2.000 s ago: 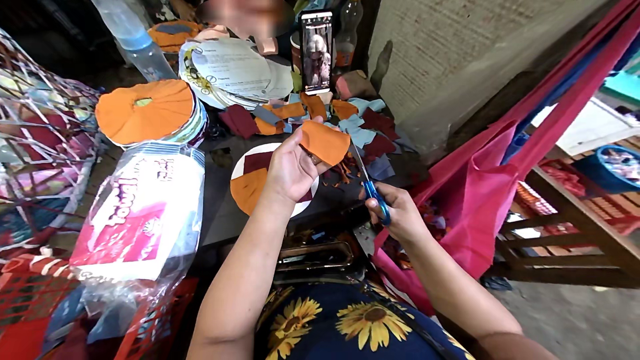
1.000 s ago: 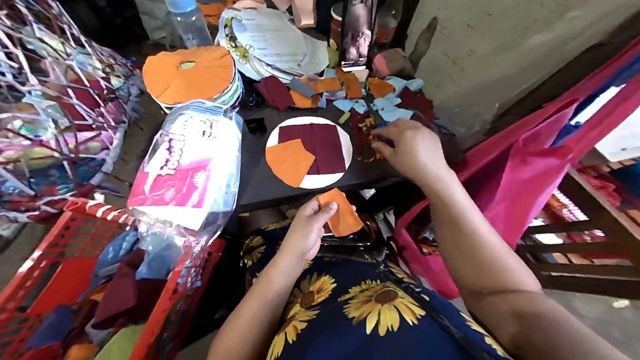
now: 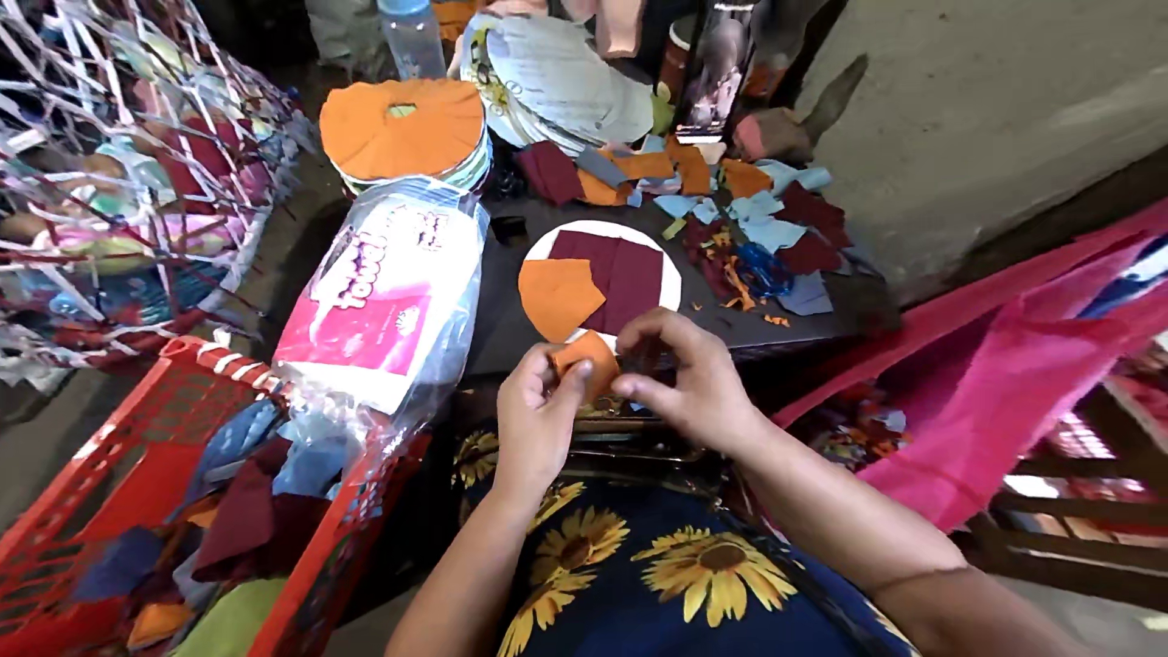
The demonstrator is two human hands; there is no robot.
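My left hand [image 3: 540,415] grips a small orange fabric piece [image 3: 589,363] between thumb and fingers, just in front of the table edge. Close by on its right is my right hand [image 3: 689,388], thumb and fingers apart; whether a fingertip touches the cloth I cannot tell. Beyond them lies a white round piece [image 3: 671,285] with a maroon fabric piece [image 3: 634,278] and an orange fabric piece [image 3: 558,297] on it. Blue-handled scissors [image 3: 762,269] rest among thread and scraps to the right, their blades not clearly visible.
Fabric scraps [image 3: 757,205] spread over the dark table's back right. A stack of orange-topped rounds [image 3: 401,132] stands behind a plastic package [image 3: 383,292]. A red plastic basket [image 3: 119,438] of cloth is at left, pink fabric [image 3: 985,392] at right, a phone [image 3: 716,78] at the back.
The scissors, in my right hand two seconds ago, now lie on the table. My right hand has come back from the scraps to beside my left hand, which still holds the orange piece.
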